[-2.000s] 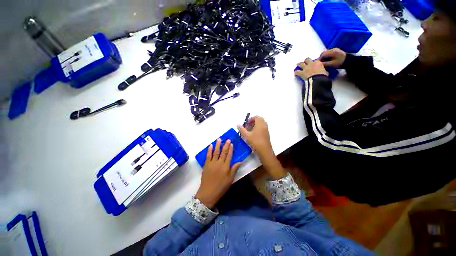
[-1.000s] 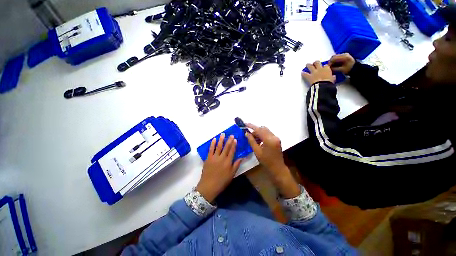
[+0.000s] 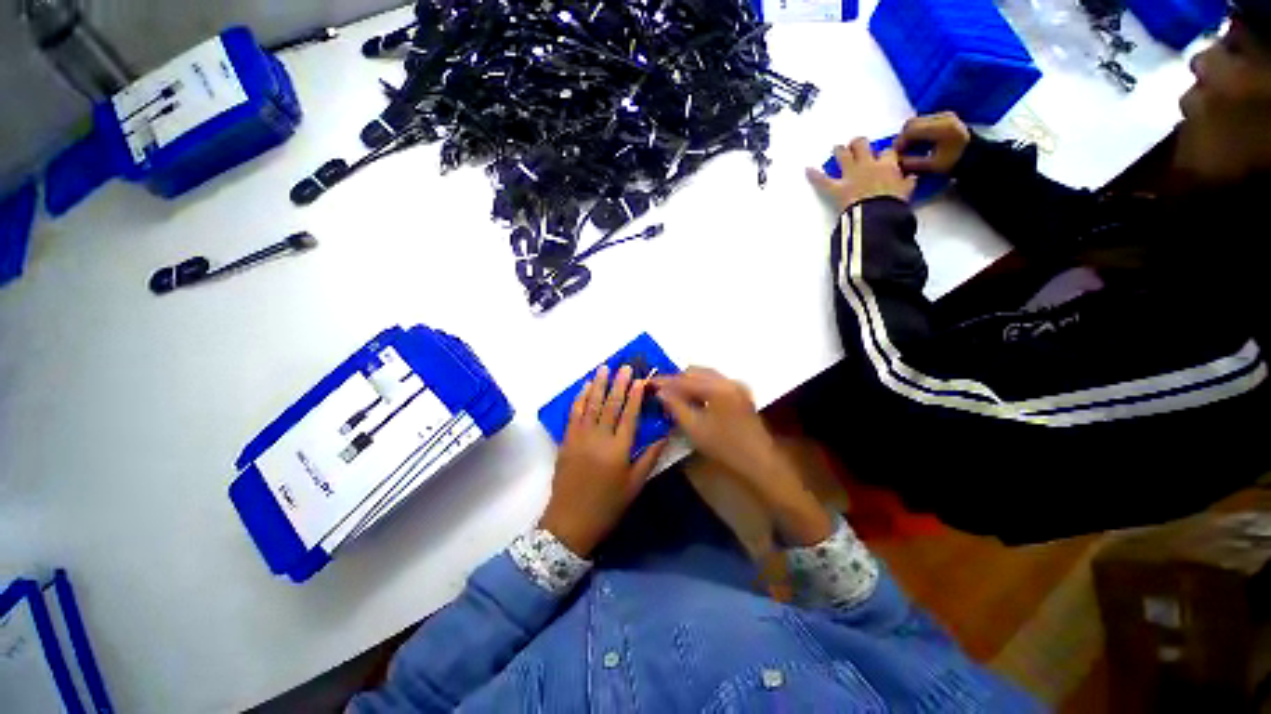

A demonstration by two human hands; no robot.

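A blue insert tray [image 3: 563, 406] lies on the white table at its front edge. My left hand [image 3: 597, 449] lies flat over the tray with its fingers on it. My right hand [image 3: 718, 421] is at the tray's right part, its fingertips on a black USB cable [image 3: 643, 368]. The cable's dark bundled end shows on the tray between my hands; the rest is hidden by my fingers.
A stack of printed sleeves [image 3: 365, 444] lies left of my hands, a second printed stack [image 3: 202, 109] near the wall. The cable pile [image 3: 586, 112] is ahead, a single cable [image 3: 234, 262] far left. At right sit a person [image 3: 1031, 321] and empty trays [image 3: 955, 59].
My right hand has brought the cable from the tray's far right edge down onto the tray. My left hand has stayed on the tray. The whole view has shifted slightly.
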